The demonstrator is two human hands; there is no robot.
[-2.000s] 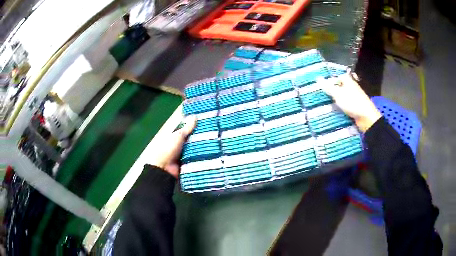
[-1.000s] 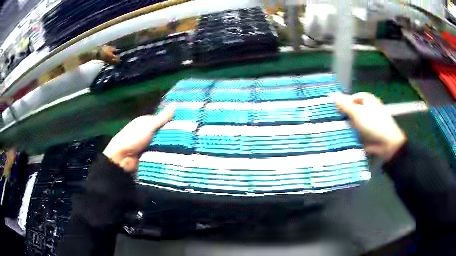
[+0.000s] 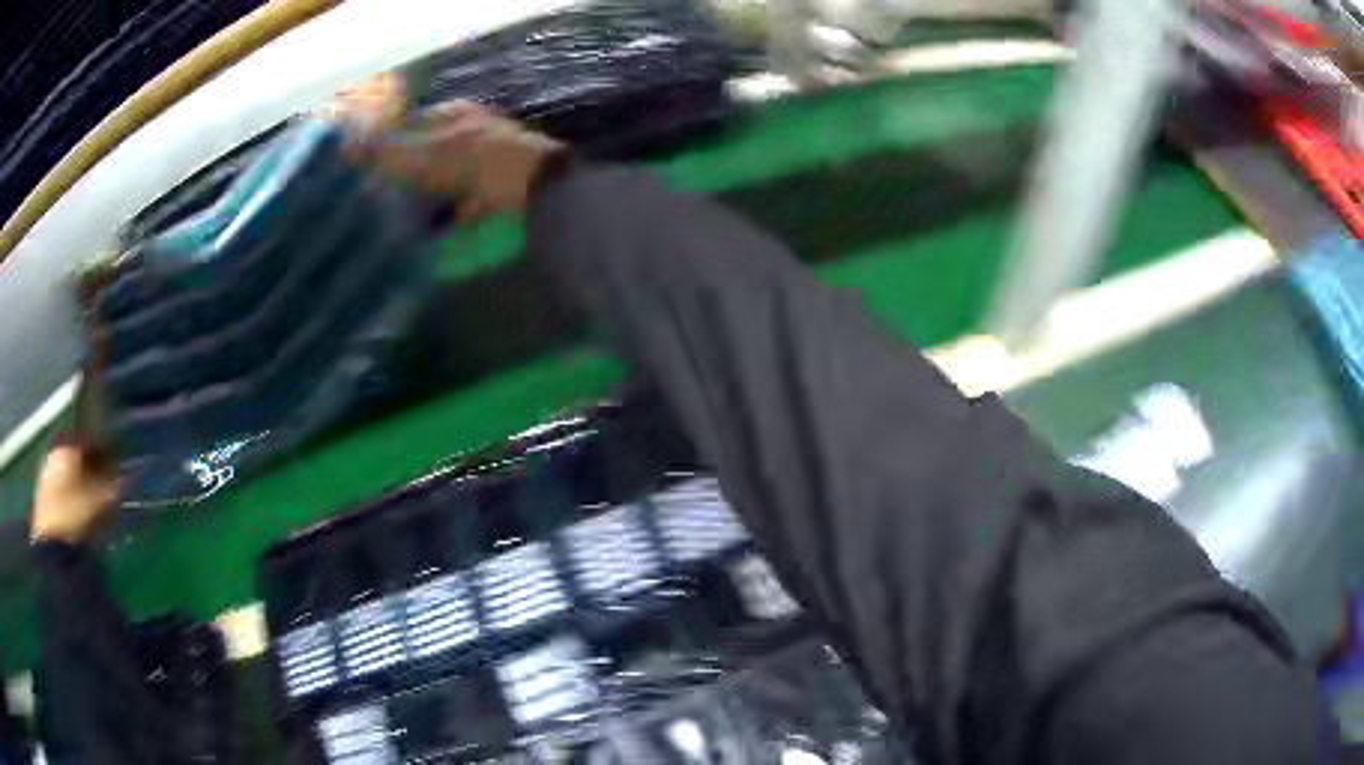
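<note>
The keypad supply pack (image 3: 262, 321) is at the upper left, tilted and blurred, dark with teal stripes and a brighter teal top edge. My left hand (image 3: 72, 493) holds its lower left edge, near the picture's left rim. My right hand (image 3: 456, 154) reaches across and grips its upper right corner; the fingers are blurred. The black blister tray (image 3: 404, 523) lies in front of me, with housings bearing pale keypads (image 3: 524, 586) in its pockets. My right sleeve hides part of the tray.
A green conveyor belt (image 3: 913, 180) with a pale edge runs behind the tray. Stacked black trays (image 3: 576, 75) stand beyond it. A grey upright (image 3: 1085, 165) rises at the right. A small white keypad pile (image 3: 1152, 441) lies on the bench, with a teal pack (image 3: 1334, 292) at the right rim.
The pack has moved from in front of me to the far left, over the belt side, with both hands on it. The black tray with keypads has come into view.
</note>
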